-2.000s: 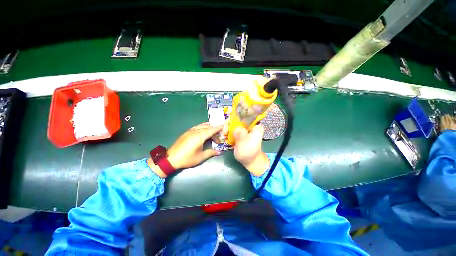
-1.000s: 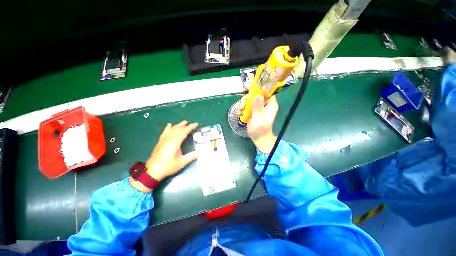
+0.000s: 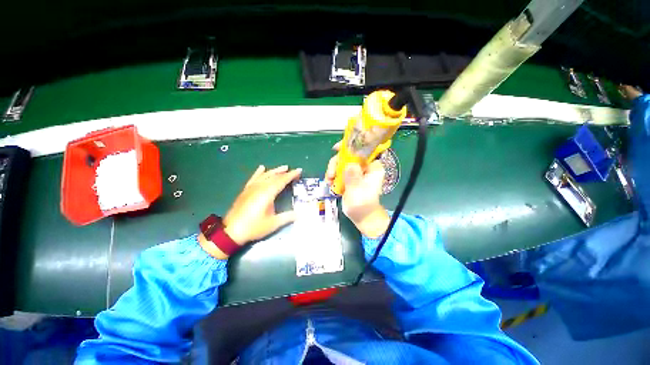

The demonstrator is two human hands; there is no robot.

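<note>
A phone assembly (image 3: pixel 318 232) lies flat on the green bench mat in front of me, silver-white with a small orange part near its far end. My left hand (image 3: pixel 262 207) rests at its left edge, fingers apart, holding nothing. My right hand (image 3: pixel 360 191) is closed around the yellow electric screwdriver (image 3: pixel 372 127), held upright at the phone's far right corner. Its tip is hidden by the hand and body. A round grey screw plate (image 3: pixel 389 171) shows partly behind my right hand.
A red parts bin (image 3: pixel 147 171) with white contents is at left. A blue bin (image 3: pixel 589 152) and a phone unit (image 3: pixel 570 192) are at right, near a co-worker's blue sleeve. A taped post (image 3: pixel 488 70) stands at the rail. Phone units and a black tray (image 3: pixel 420 70) are on the belt.
The screwdriver has moved from over the screw plate left to the phone's far corner. My left hand stays beside the phone. The whole view has shifted somewhat.
</note>
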